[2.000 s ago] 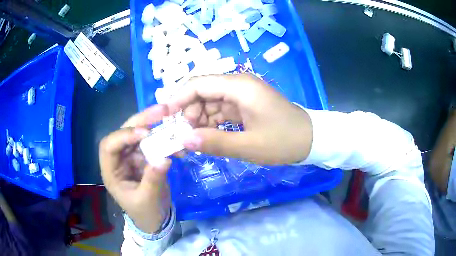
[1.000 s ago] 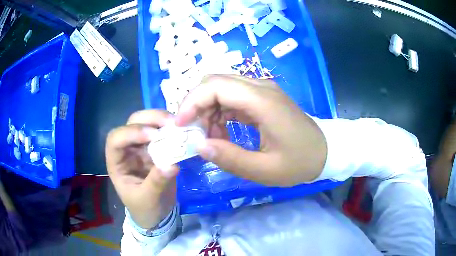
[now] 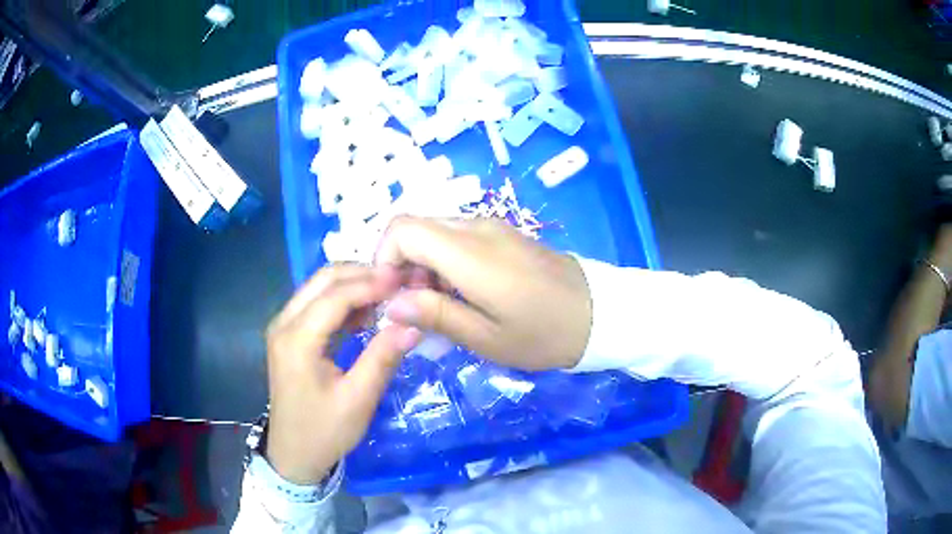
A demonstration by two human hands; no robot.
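Note:
My left hand (image 3: 324, 365) and my right hand (image 3: 501, 297) meet fingertip to fingertip over the centre tray. Only a small pale bit of the white housing (image 3: 386, 319) shows between the fingertips; the rest is hidden by the fingers. The blue centre tray (image 3: 618, 156) holds a heap of white housings (image 3: 365, 156) at its far left. A tangle of small leaded parts (image 3: 503, 209) lies beyond my right hand. One white oblong piece with holes (image 3: 564, 167) lies apart at the right. Clear glinting pieces (image 3: 428, 402) lie in the near part.
A blue left tray (image 3: 131, 282) holds several white units (image 3: 37, 339). Two long white boxes (image 3: 193, 167) lie between the trays. Two wired white units (image 3: 804, 154) lie on the dark surface at right. A metal rail (image 3: 710, 57) curves behind. Another person's arm (image 3: 908, 323) is at far right.
My hands have closed together, and the white housing is now almost fully covered. The view has shifted, showing more of the tray's far end and the rail. The leaded tangle is less covered than two seconds ago.

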